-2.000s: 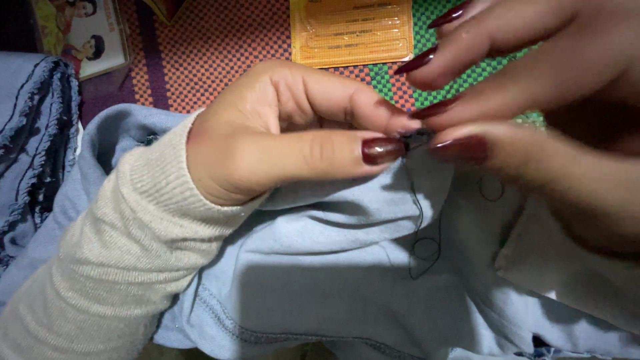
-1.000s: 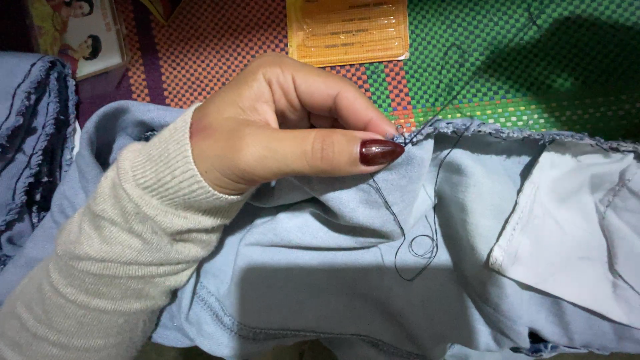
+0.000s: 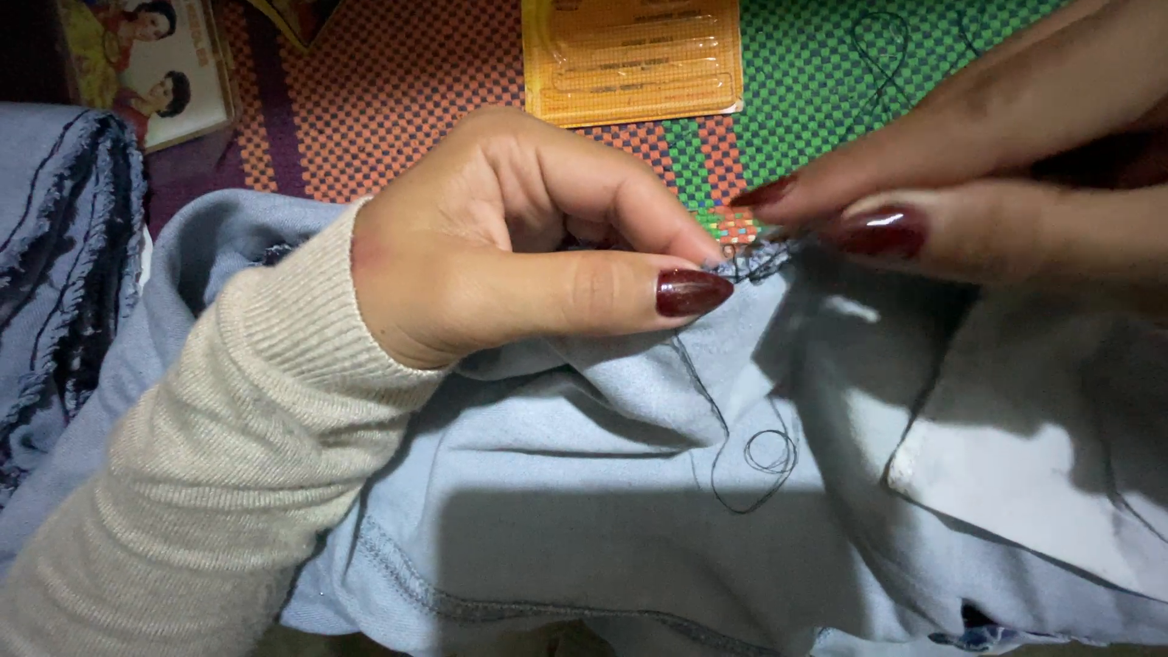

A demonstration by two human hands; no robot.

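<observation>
My left hand [image 3: 538, 246], in a ribbed beige sleeve, pinches the frayed edge of a light blue denim garment [image 3: 584, 547] between thumb and forefinger. Close by on the right, my right hand [image 3: 949, 192] has its thumb and forefinger at the same edge; whether a needle is between them cannot be told. Dark thread [image 3: 771, 452] hangs from the edge and lies in small loops on the cloth. A white fabric piece [image 3: 995, 484], perhaps a pocket lining, lies on the garment at the right.
An orange needle packet [image 3: 634, 64] lies on the woven checked mat [image 3: 383, 100]. A picture packet [image 3: 173, 73] is at the upper left, above folded denim with frayed seams [image 3: 64, 255]. More dark thread [image 3: 881, 59] curls on the green part of the mat.
My right hand, out of view one second ago, is back at the frayed edge beside my left hand. My left hand keeps its pinch on the edge.
</observation>
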